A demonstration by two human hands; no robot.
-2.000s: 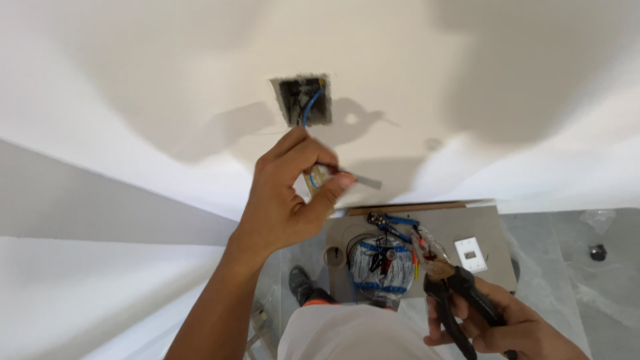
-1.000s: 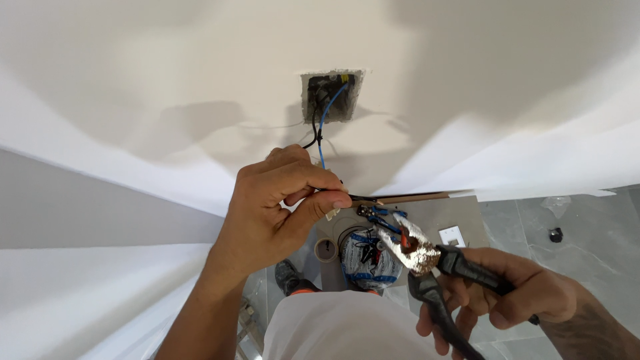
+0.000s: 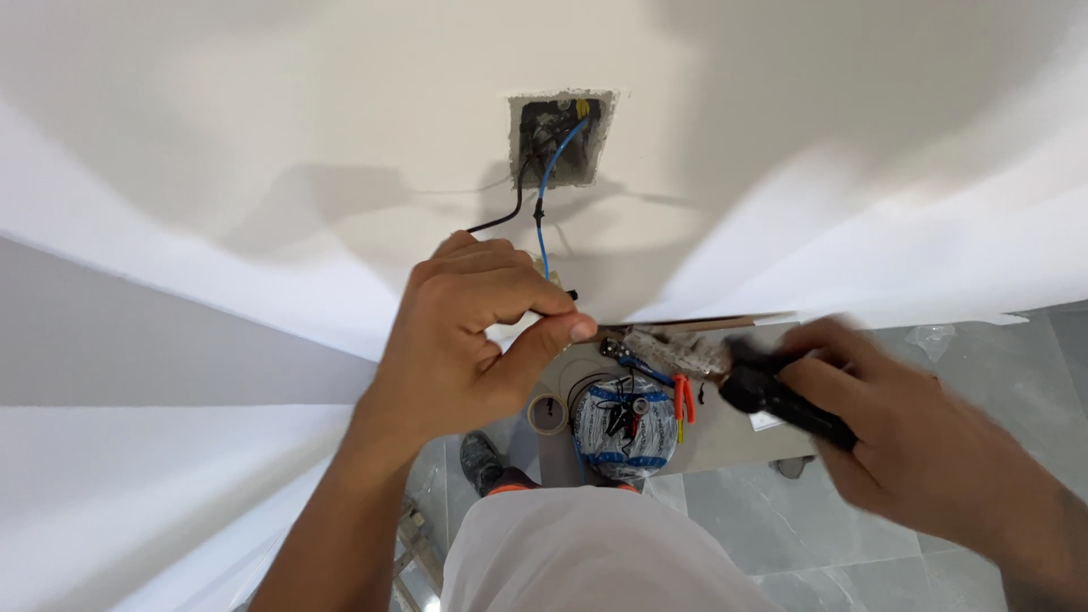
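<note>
A square electrical box (image 3: 563, 140) is recessed in the pale wall, its edges rough. From it come a black wire (image 3: 518, 200) and a blue wire (image 3: 557, 157) with black tape partway along. Below the box, my left hand (image 3: 484, 331) pinches the black wire between thumb and index finger; its dark tip shows just above the thumb. A small pale piece with the blue wire's lower end sits partly behind that hand. At the right, my right hand (image 3: 875, 416) is closed around the black handles of pliers (image 3: 680, 353), whose metal jaws point left and are blurred.
Below, a board holds a plastic-wrapped coil of cable (image 3: 629, 429), a roll of tape (image 3: 547, 414), a blue-handled tool (image 3: 642, 365) and an orange-handled tool (image 3: 684, 399). A white plate (image 3: 765, 421) lies at its right. My shoe (image 3: 481, 463) is on the grey tiled floor.
The pliers' jaws were spread one second ago; now their handles are closer together. My left hand's fingers have stayed pinched. More of the wires outside the box shows than two seconds ago.
</note>
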